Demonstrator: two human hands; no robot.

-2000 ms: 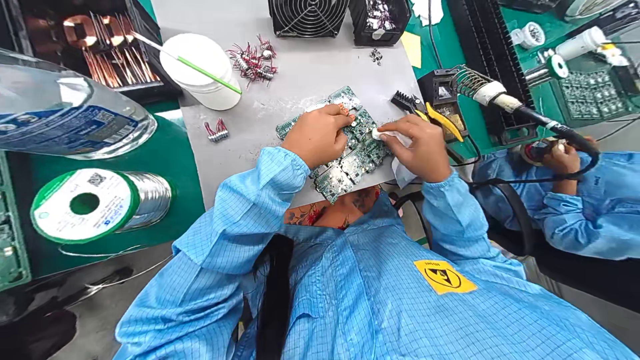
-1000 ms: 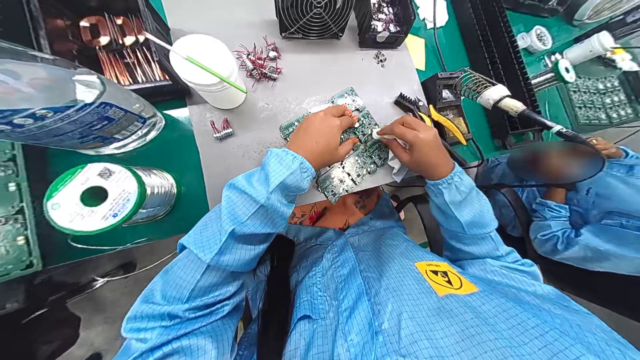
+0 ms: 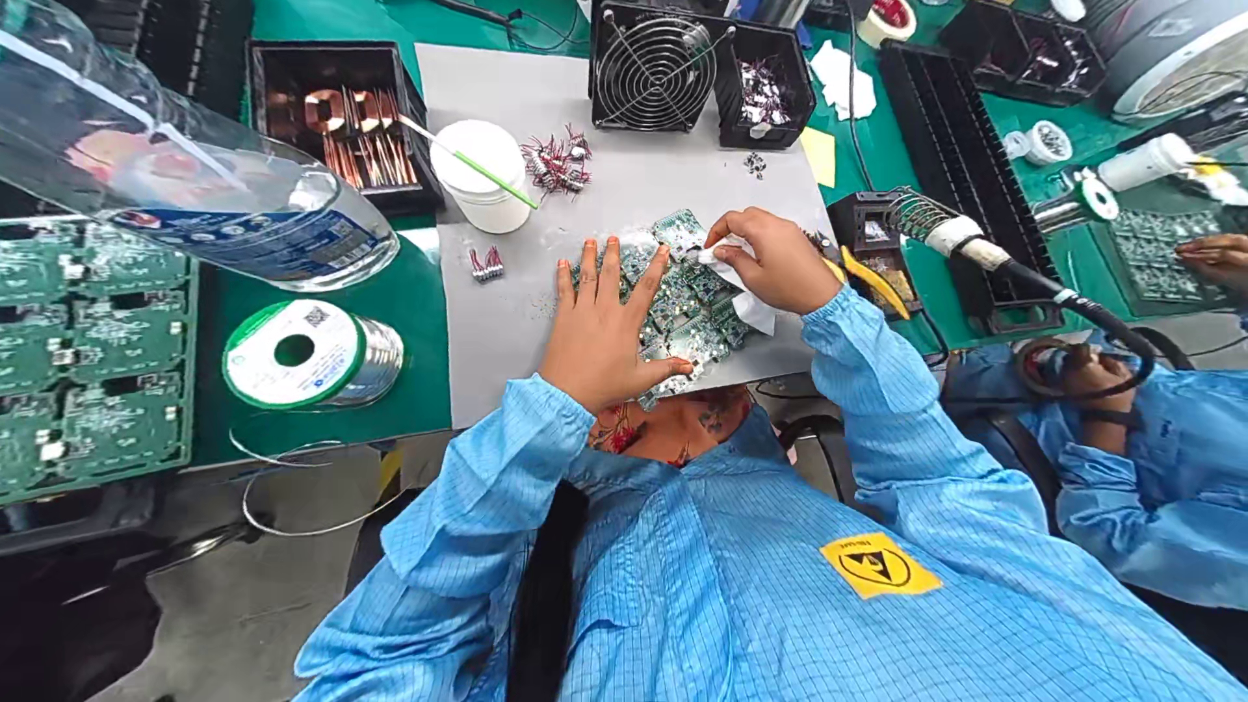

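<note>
A green circuit board panel (image 3: 682,302) lies at an angle on the grey mat (image 3: 497,351), near its front edge. My left hand (image 3: 609,327) rests flat with fingers spread over the panel's left part and hides some of it. Between thumb and fingers, my right hand (image 3: 775,258) pinches a white wipe (image 3: 756,310) at the panel's upper right. Just right of that hand are yellow-handled pliers (image 3: 873,283), partly covered. Small wired parts (image 3: 558,161) lie in a pile behind the panel, and a few more (image 3: 487,264) sit to its left.
A white tub (image 3: 480,180), a fan (image 3: 653,73) and a parts bin (image 3: 765,97) stand behind. Left are a solder spool (image 3: 312,353), a large plastic bottle (image 3: 253,195) and a bin of copper coils (image 3: 341,127). A soldering iron holder (image 3: 926,219) and a co-worker's hand (image 3: 1097,375) are right.
My left hand has gone from bent fingers on the panel to a flat, spread hand farther left. The white wipe shows more below my right hand. The view has shifted.
</note>
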